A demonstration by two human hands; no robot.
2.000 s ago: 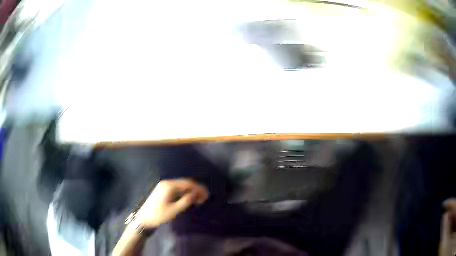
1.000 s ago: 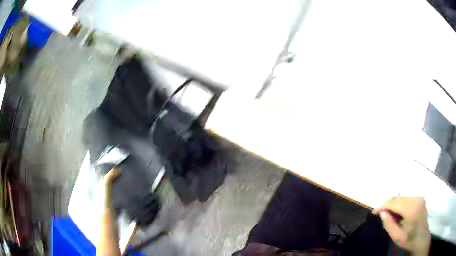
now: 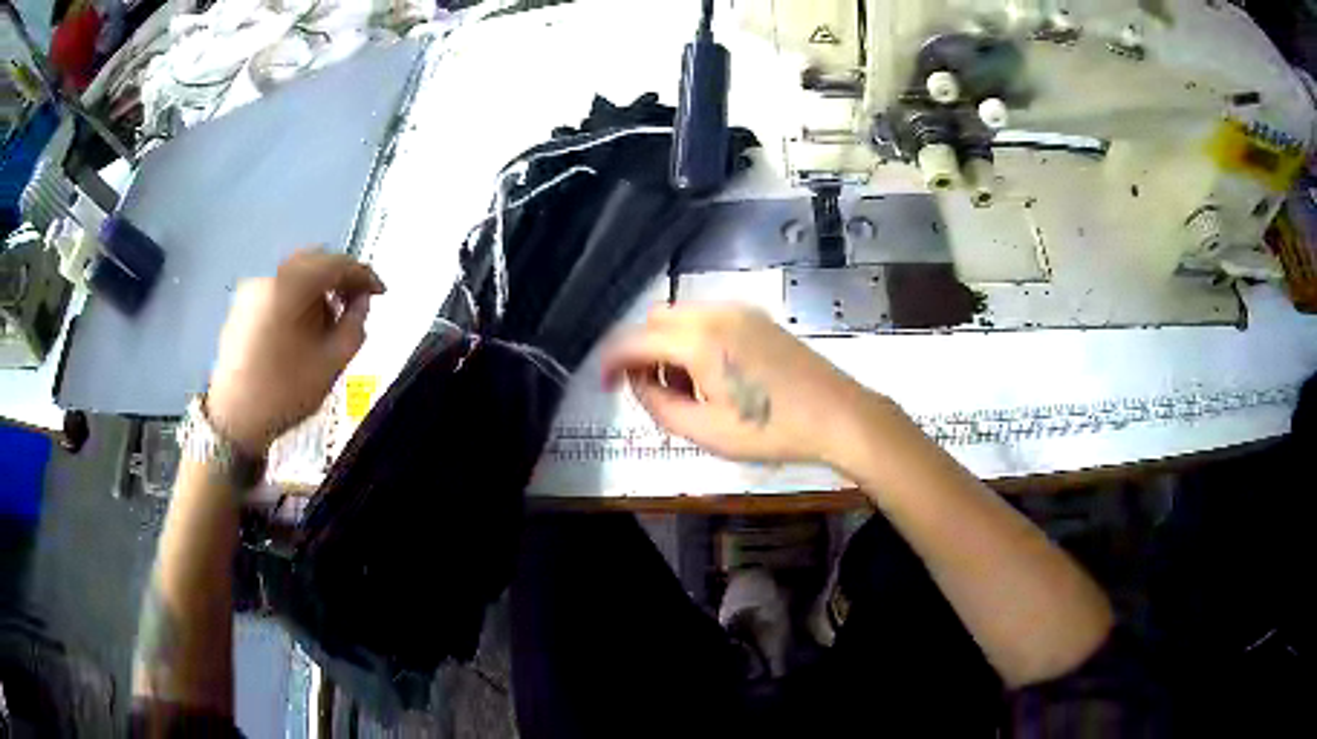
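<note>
A thick bundle of black cut pieces [image 3: 433, 505] lies across the left part of the white table and hangs over its front edge. A pale thin tie [image 3: 498, 344] goes around its middle, with loose pale strips on its upper part. My left hand [image 3: 293, 347] is just left of the bundle, fingers curled, with nothing visible in it. My right hand [image 3: 737, 378] is right of the bundle near the tie, slightly blurred, fingers bent and thumb apart, with nothing visible in it.
The cream sewing machine head [image 3: 1098, 130] stands at the upper right, above steel plates [image 3: 838, 296]. A black rod-like handle [image 3: 702, 116] hangs over the bundle's top. A grey side table [image 3: 246, 217] is at the left. The wooden table edge [image 3: 693, 503] runs in front.
The view has swung from the floor area at left back to the machine table. The black bundle now lies on the table, with both hands beside it.
</note>
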